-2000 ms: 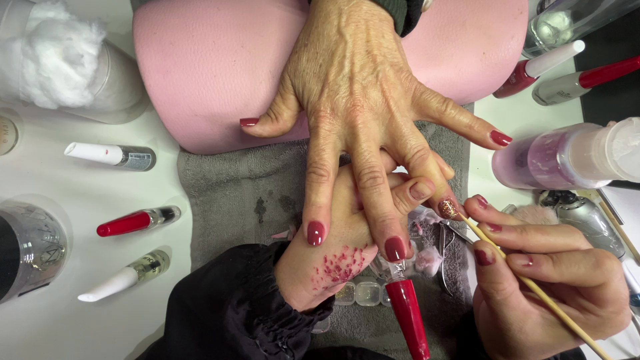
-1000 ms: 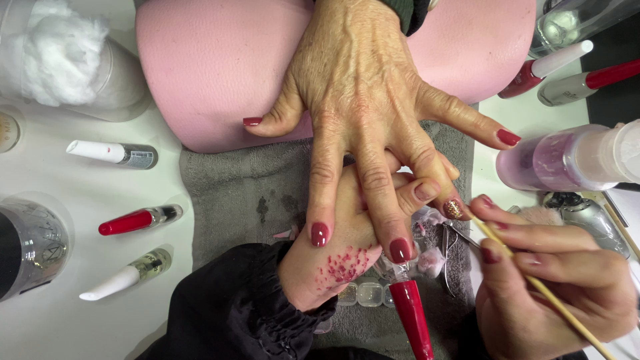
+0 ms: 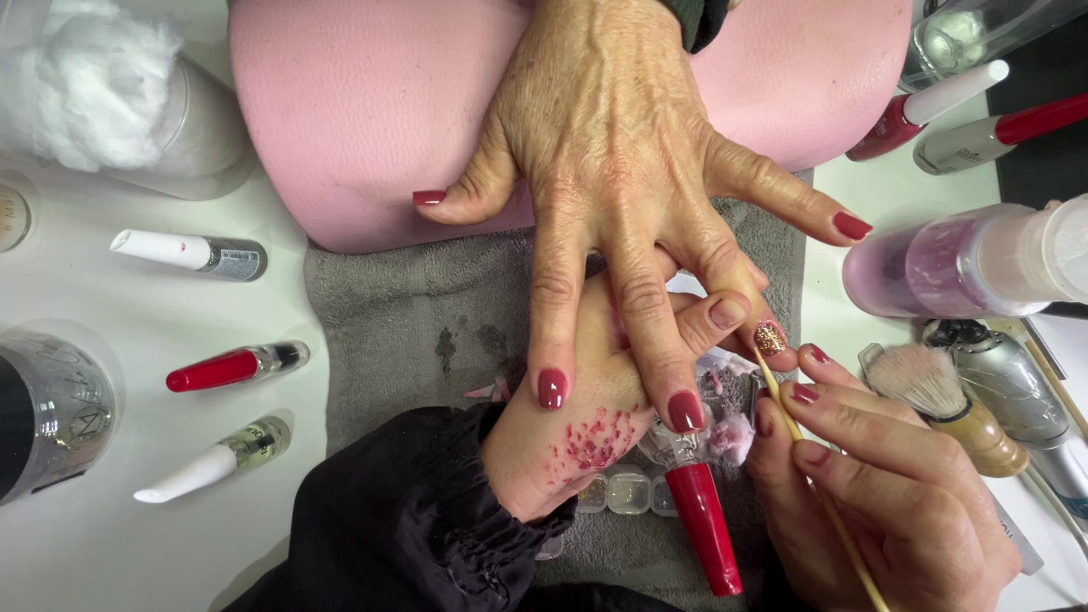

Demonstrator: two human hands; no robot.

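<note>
Another person's hand (image 3: 620, 161) lies spread, palm down, over a pink padded rest (image 3: 365, 102). Its ring fingernail has gold glitter; the other nails are dark red. My left hand (image 3: 595, 399) is under that hand, its thumb lying against the glittered finger, with red polish marks on my skin. My right hand (image 3: 884, 476) holds a thin wooden stick (image 3: 837, 518), whose tip touches the edge of the glittered nail. A nail polish bottle with a red cap (image 3: 704, 527) is by my left hand, partly hidden. Pink-stained cotton (image 3: 731, 438) lies near it.
A grey towel (image 3: 408, 297) lies below the rest. Polish bottles (image 3: 238, 365) lie at left, beside a cotton container (image 3: 110, 85). At right are a purple liquid bottle (image 3: 926, 259), a wooden-handled brush (image 3: 977, 433) and more polish bottles (image 3: 960, 144). Small clear pots (image 3: 629, 493) sit low centre.
The stick's tip has moved slightly from the cuticle area to the side of the glittered nail. A metal-tipped tool seen earlier by my right fingers no longer shows clearly.
</note>
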